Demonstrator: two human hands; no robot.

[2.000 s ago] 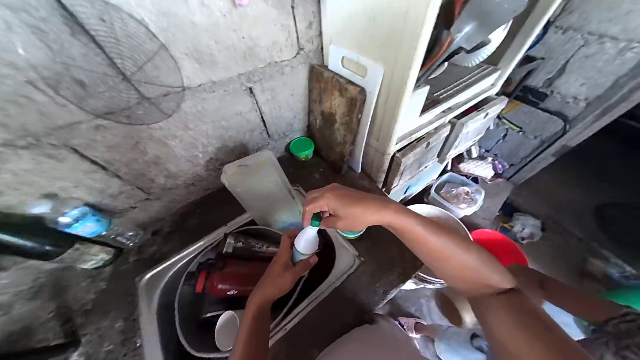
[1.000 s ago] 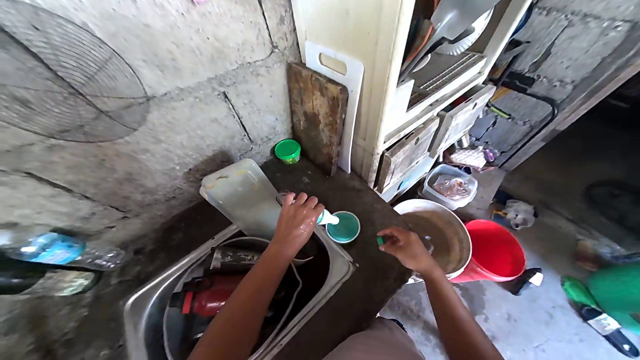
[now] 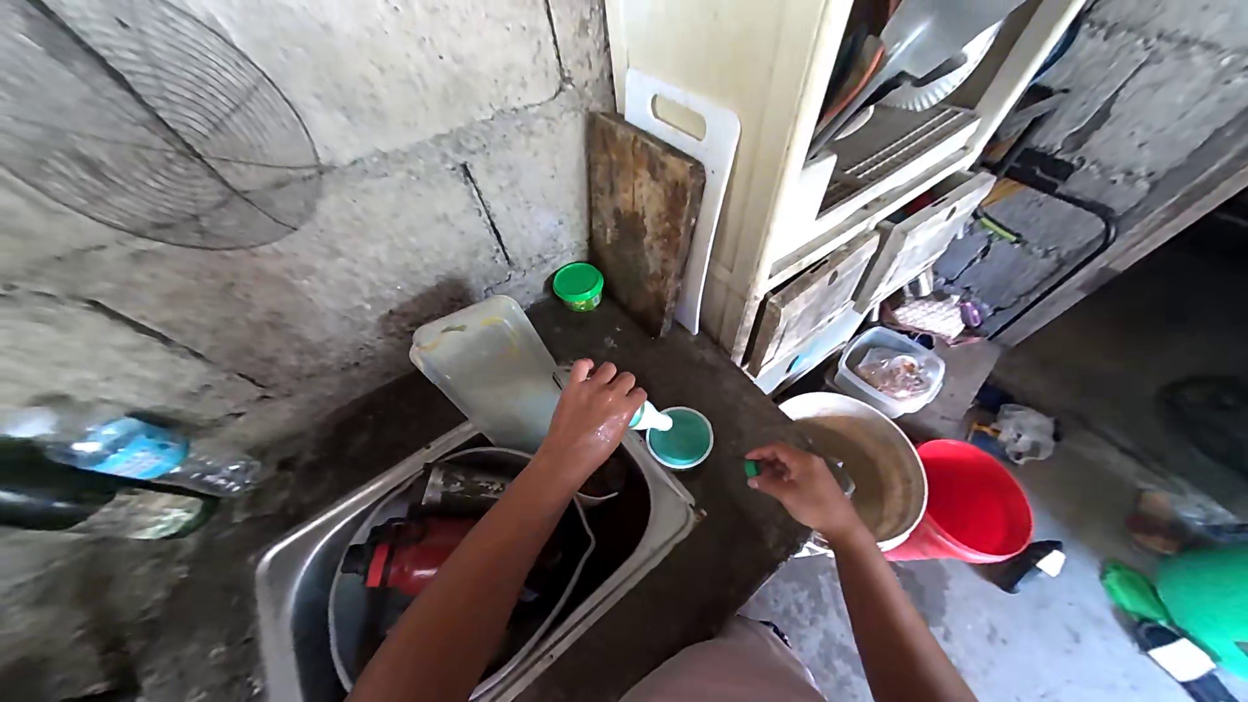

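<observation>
My left hand grips a white squeeze bottle, tilted with its nozzle over the near-left rim of a small round tub with a green inside. The hand hides most of the bottle. To the right, my right hand pinches a small green cap between its fingertips, above the counter edge. Under my left forearm, the metal sink holds a red bottle, a dark-stained metal cup and a large round vessel whose rim shows.
Against the block wall lean a wooden board and a white cutting board. A green-lidded tub and a translucent plastic lid or tray are on the counter. A white bucket and a red bucket stand at the right.
Two seconds ago both hands were together at the bottle, its green cap on. Now the cap is off in my right hand, apart from the bottle, which my left hand holds tilted at the small tub.
</observation>
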